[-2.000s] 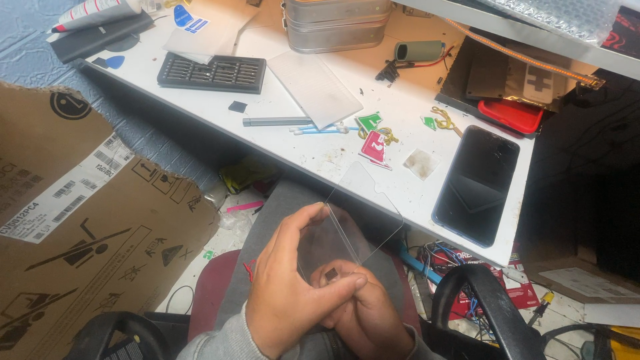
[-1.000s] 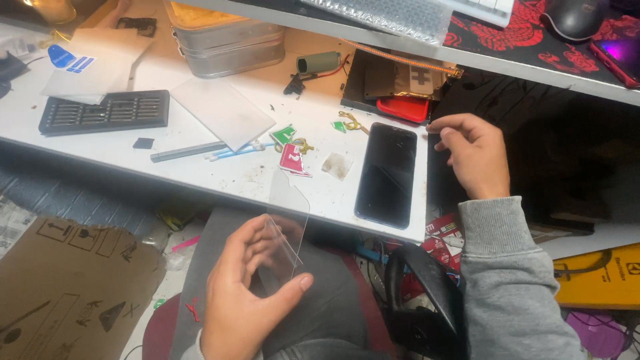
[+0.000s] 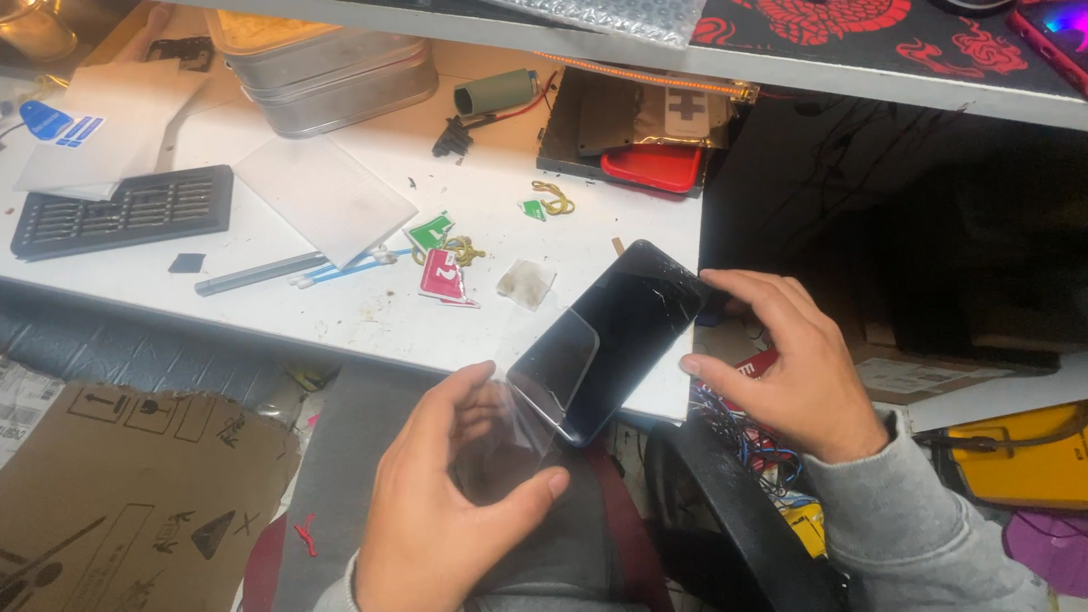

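My left hand (image 3: 459, 484) holds a clear plastic film (image 3: 518, 425) between thumb and fingers, and the film's upper part lies over or just above the lower end of a smartphone (image 3: 620, 331). Dark-screened, the phone rests tilted at the table's front right edge, its lower end past the edge. Fine lines like cracks show near its top. My right hand (image 3: 782, 365) is beside the phone's right side, thumb and fingers apart; whether a fingertip touches the phone's upper corner is hard to tell. A small stained pad (image 3: 526, 284) lies left of the phone.
Left of the phone lie red (image 3: 442, 275) and green stickers, cotton swabs (image 3: 348, 270), a white sheet (image 3: 327, 200) and a screwdriver bit set (image 3: 127, 212). Metal containers (image 3: 340, 89) stand behind. A shelf edge (image 3: 807, 81) crosses above. A black chair armrest (image 3: 722, 510) is below the table's edge.
My right hand has left the film and gone to the phone's side. The phone, upright along the table's right edge before, is now turned and lies nearer my left hand. The view has shifted right.
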